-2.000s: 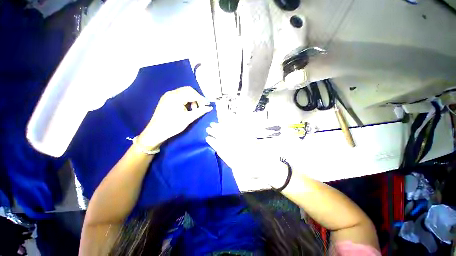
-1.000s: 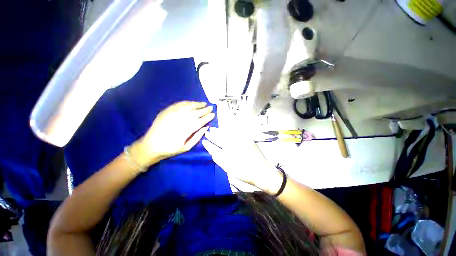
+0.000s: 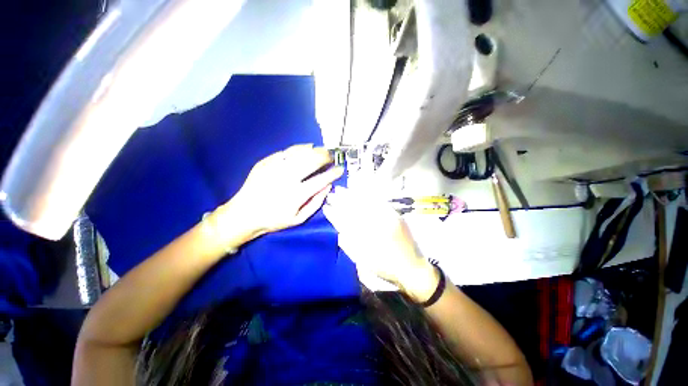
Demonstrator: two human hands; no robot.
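Note:
A bright royal-blue cut panel lies flat on the white table and runs down towards my lap. Its right edge is beside the presser foot and needle of the cream-white sewing machine. My left hand lies on the panel, fingertips at its edge close by the presser foot. My right hand is just right of it, fingertips at the same edge, bleached by glare. Both hands hold the panel's edge; the exact finger grip is washed out.
A long white lamp-like bar crosses the upper left. Yellow-handled snips, black-handled scissors and a wooden-handled tool lie right of the needle. Tape strips hang at the right edge, above a red crate. A yellow-labelled cone is top right.
My left fingertips have moved up and right, closer to the presser foot. My right hand stays beside the panel's edge. The view has shifted, so the white bar sits further left.

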